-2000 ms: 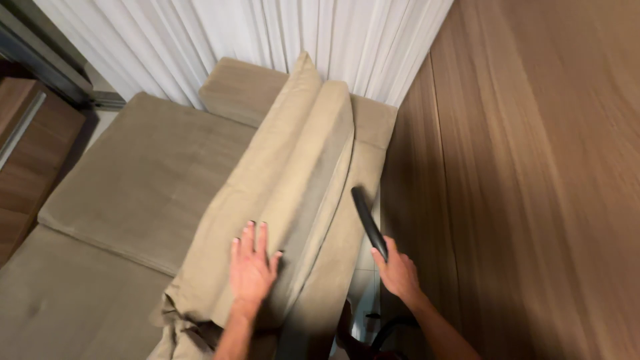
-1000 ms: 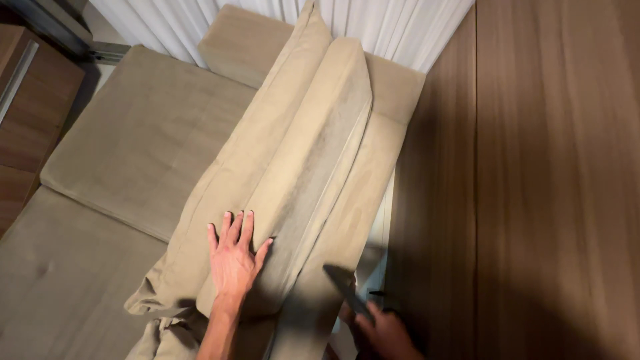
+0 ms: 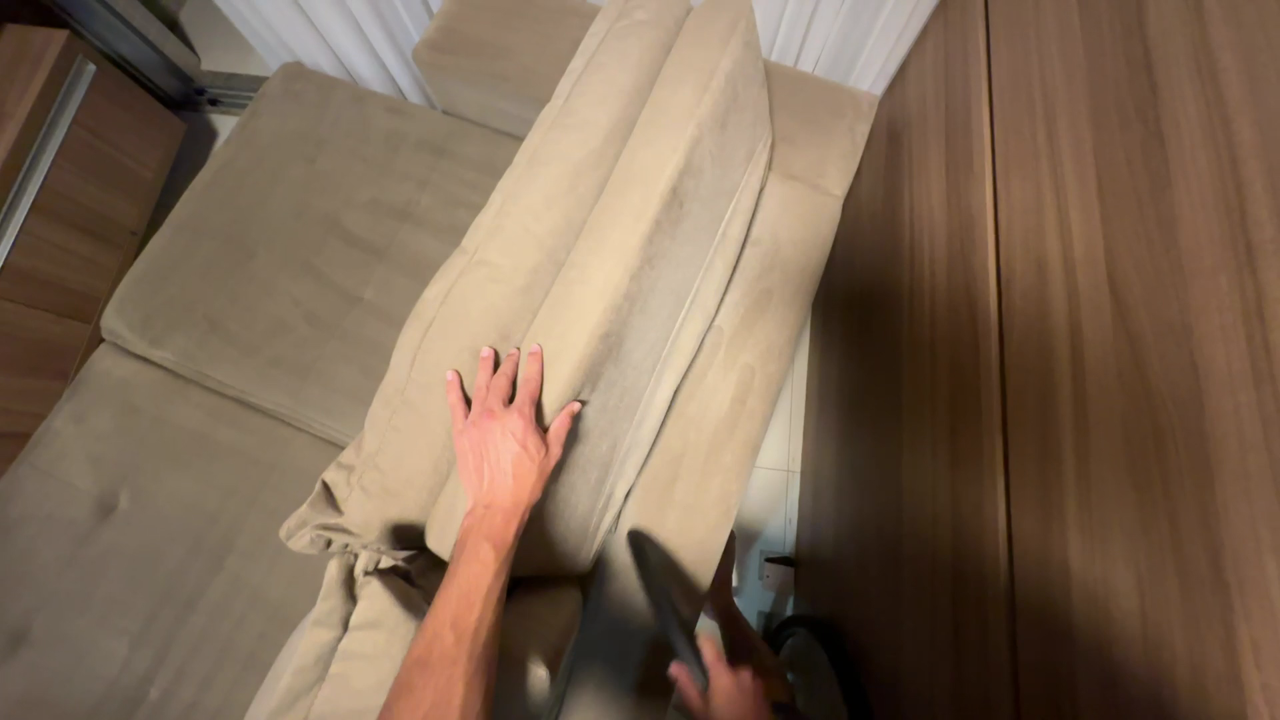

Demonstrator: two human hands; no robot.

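My left hand (image 3: 503, 450) lies flat, fingers spread, on a beige sofa back cushion (image 3: 610, 270) that leans to the left, away from the backrest. My right hand (image 3: 725, 685), at the bottom edge, is closed around a dark, narrow tool (image 3: 662, 595), which looks like a vacuum cleaner's crevice nozzle. Its tip is over the top of the beige sofa backrest (image 3: 745, 370), beside the cushion's lower right end. Part of the right hand is cut off by the frame and slightly blurred.
Flat seat cushions (image 3: 320, 240) spread at left, with a wooden cabinet (image 3: 75, 210) beyond. A wood-grain panel (image 3: 1040, 350) stands at right. White curtains (image 3: 840, 35) hang behind the sofa. A dark, rounded object (image 3: 815, 660) and part of a foot are in the gap below.
My right hand has moved with the dark tool down along the backrest, toward the bottom of the view. The left hand stays on the cushion. The view has shifted closer.
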